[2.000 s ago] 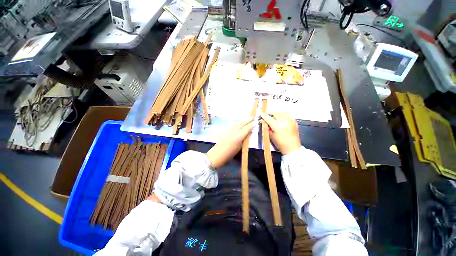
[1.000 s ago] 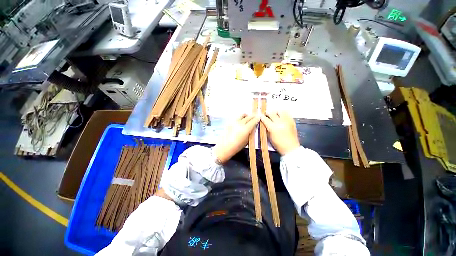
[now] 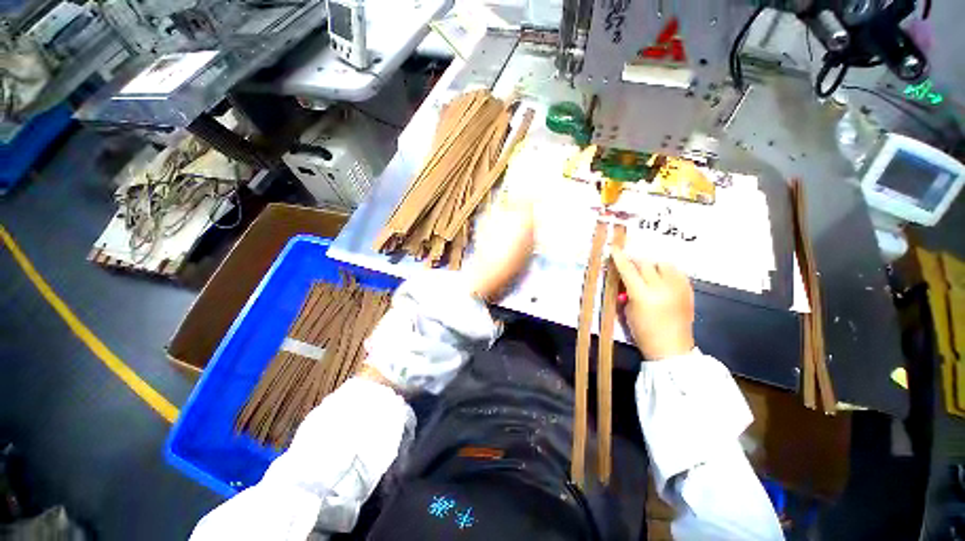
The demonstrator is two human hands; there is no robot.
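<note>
Two brown straps (image 3: pixel 584 365) lie side by side, upper ends at the slot of the white template (image 3: pixel 730 238) under the machine head, lower ends over my dark apron. My right hand (image 3: pixel 658 301) has its fingertips at the right strap's upper part; a small red piece, perhaps thread snips, shows between its fingers, mostly hidden. My left hand (image 3: pixel 506 248) is blurred, away from the pair, beside the left strap pile (image 3: pixel 450 174); its fingers cannot be made out. Yellow-orange clamp pieces (image 3: pixel 683 180) sit at the template's far edge.
The grey machine head (image 3: pixel 667 85) stands behind the template. A few straps (image 3: pixel 809 306) lie at the table's right. A blue bin (image 3: pixel 238 365) of straps and a cardboard box (image 3: pixel 238 254) are at lower left. A control panel (image 3: pixel 915 180) stands at right rear.
My left hand has left the straps and moved left to beside the pile. My right hand stays at the pair. Green parts now show below the machine head. The view has shifted left.
</note>
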